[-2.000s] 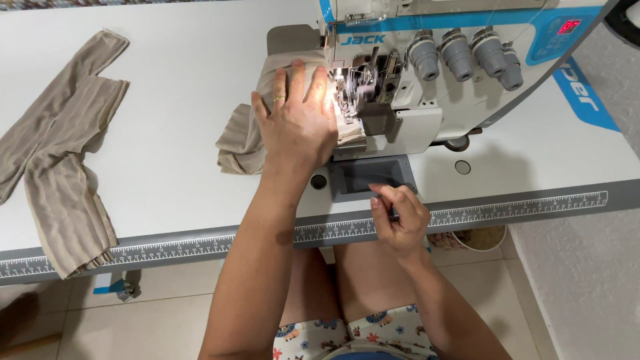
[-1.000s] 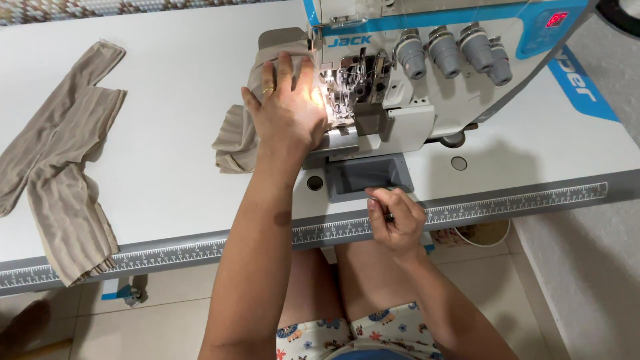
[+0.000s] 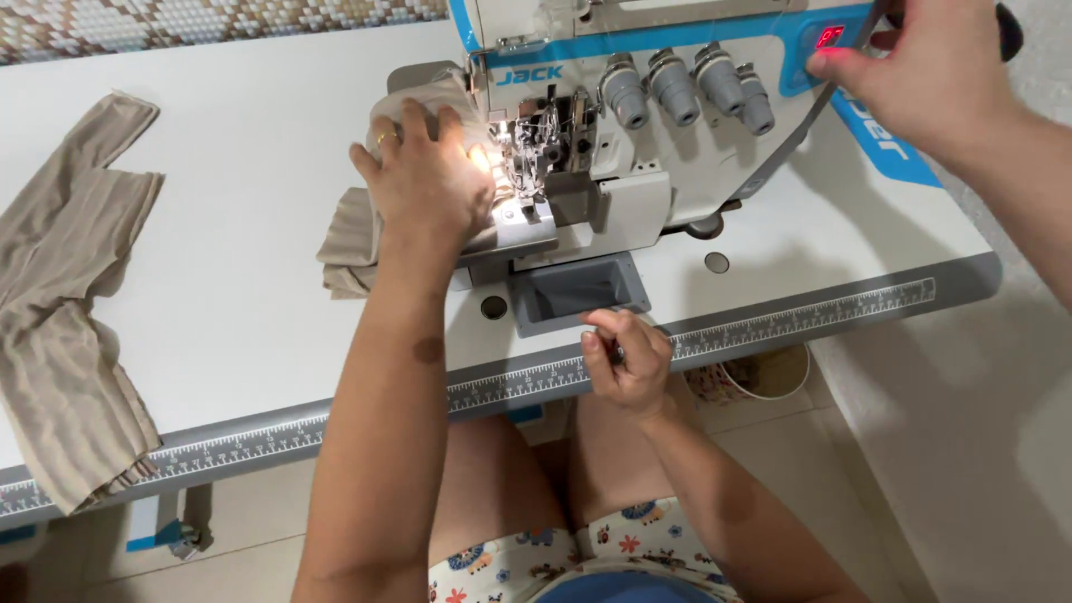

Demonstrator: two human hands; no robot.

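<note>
My left hand (image 3: 431, 172) lies spread on a piece of beige fabric (image 3: 350, 239), pressing it against the bed of the overlock sewing machine (image 3: 628, 209). Its fingertips are beside the lit needle and presser foot area (image 3: 528, 167). My right hand (image 3: 628, 356) is loosely curled at the table's front edge, just in front of the grey recessed tray (image 3: 578, 293); whether something small is between its fingers cannot be told. More beige cut fabric (image 3: 75, 268) lies at the left, its lower end hanging over the table edge.
Another person's hand (image 3: 938, 75) reaches in from the right, its thumb at the machine's control panel (image 3: 816, 50) with a red display. Grey tension knobs (image 3: 670, 88) stand on the machine. A measuring scale (image 3: 528, 381) runs along the front edge. A bin (image 3: 766, 373) stands below.
The other person's hand has come in from the right to the control panel. My hands have stayed in much the same places.
</note>
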